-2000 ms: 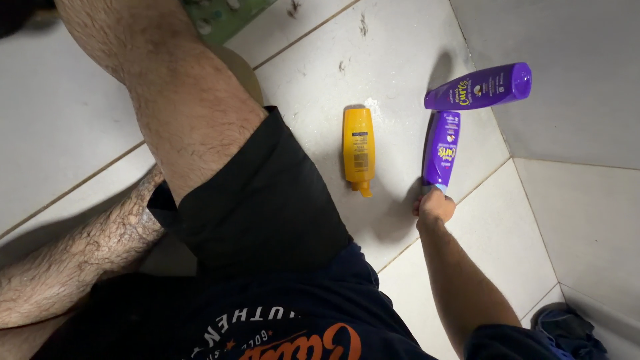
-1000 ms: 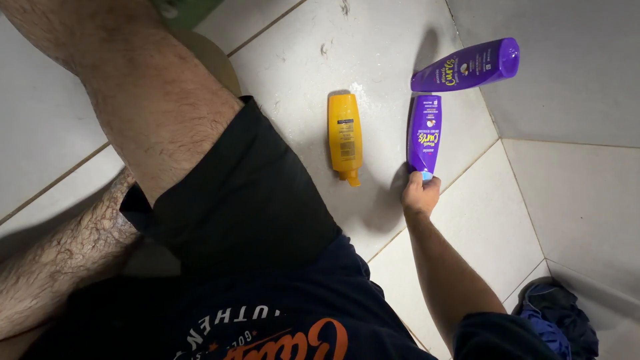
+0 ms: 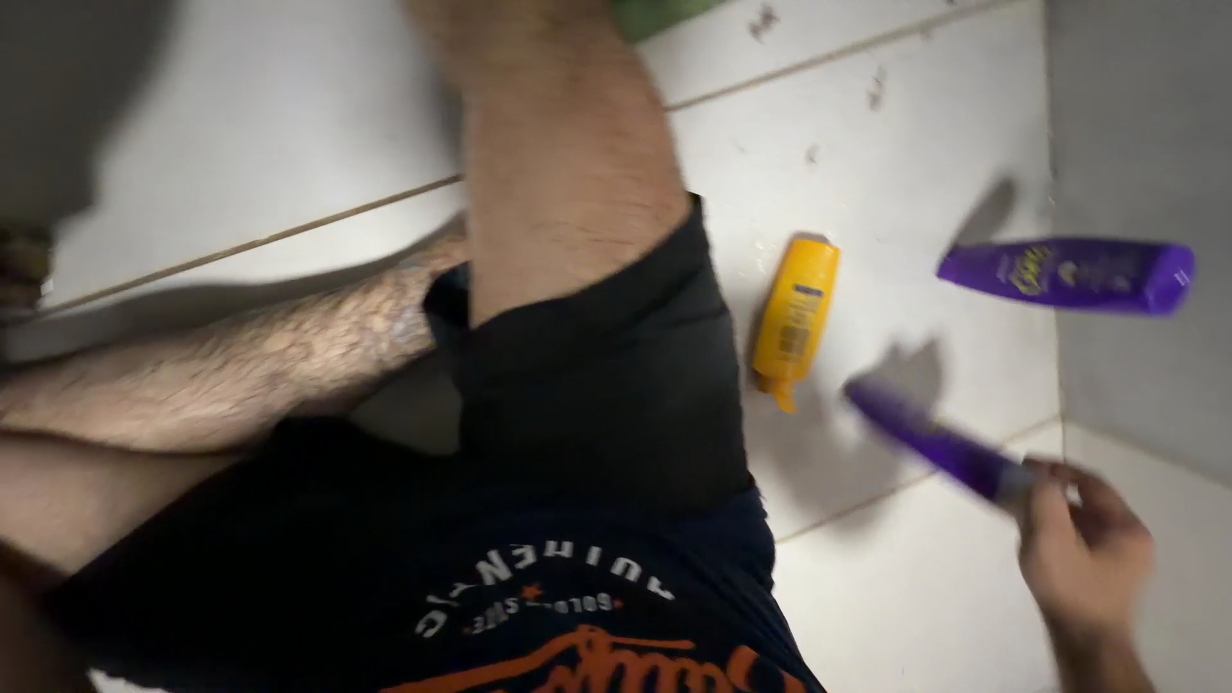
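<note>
My right hand (image 3: 1088, 549), at the lower right, grips a purple plastic bottle (image 3: 934, 443) by its pale cap end; both are blurred. The bottle slants up and left, over its shadow on the tiles. Above it, a second purple bottle (image 3: 1078, 276) with yellow lettering stands near the wall, seen from above. A yellow bottle (image 3: 797, 308) with its cap flipped open lies on the floor between my leg and the held bottle. My left hand cannot be seen.
White floor tiles (image 3: 905, 183) with dark marks and brown grout lines surround the bottles. A grey wall (image 3: 1145, 125) rises on the right. My bent leg (image 3: 577, 173) in black shorts takes up the middle. Part of a green object (image 3: 664, 14) shows at the top.
My right hand has moved the held bottle away from the other purple bottle, which it was beside, and tilted it toward the yellow one. The view has shifted.
</note>
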